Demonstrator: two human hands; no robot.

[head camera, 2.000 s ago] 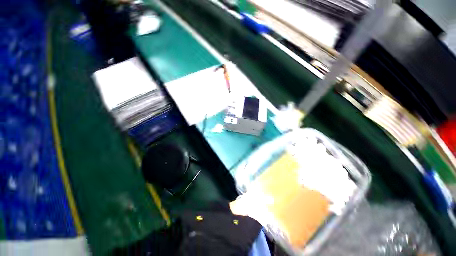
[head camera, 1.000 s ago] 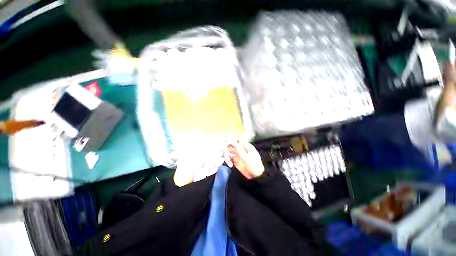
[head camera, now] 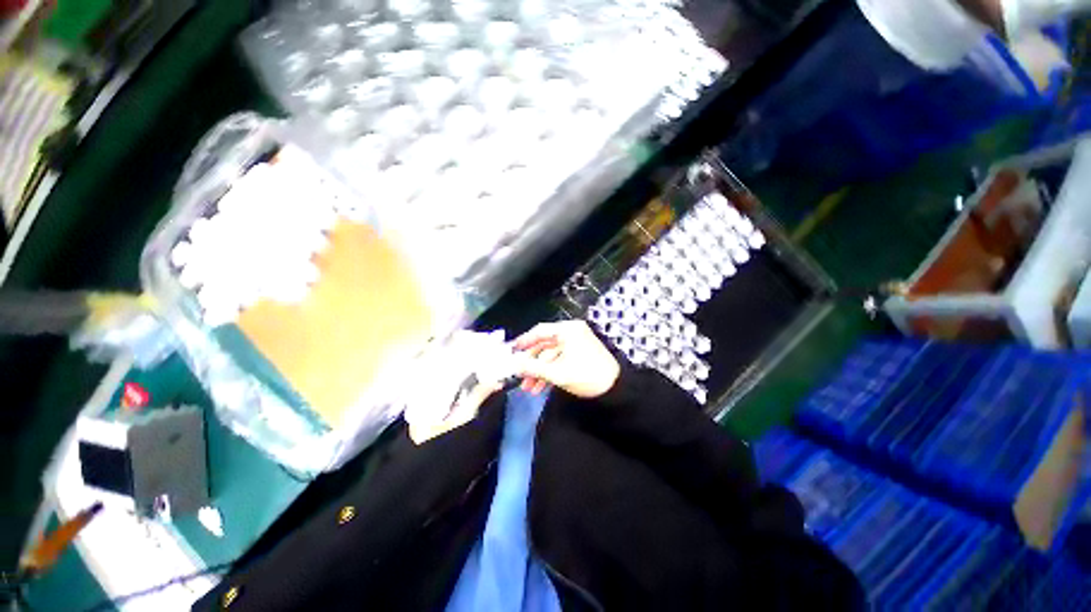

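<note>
My left hand [head camera: 445, 404] is low at the centre, close to my chest, holding a bunch of small white caps [head camera: 464, 355]. My right hand [head camera: 572, 357] is beside it, with its fingertips together at the bunch; whether it pinches a piece is too blurred to tell. The lined parts bin [head camera: 227, 389] at left holds loose white caps [head camera: 257, 245] and a tan-orange cardboard sheet [head camera: 347, 323]. Assembled pieces [head camera: 670, 287] with dark centres stand in rows on the black tray [head camera: 754, 317], in the wire basket to the right of my hands.
The clear blister tray [head camera: 479, 108] lies behind the bin. A grey meter [head camera: 170, 460] and an orange-handled tool [head camera: 62, 538] are at lower left. Blue crates [head camera: 921, 418] are stacked at right. A box with brown contents [head camera: 975, 257] and part of another person [head camera: 927, 26] are at upper right.
The view has turned right, bringing the wire basket and crates further in. Both hands remain together near my chest; they have moved from the bin's front edge to beside its corner.
</note>
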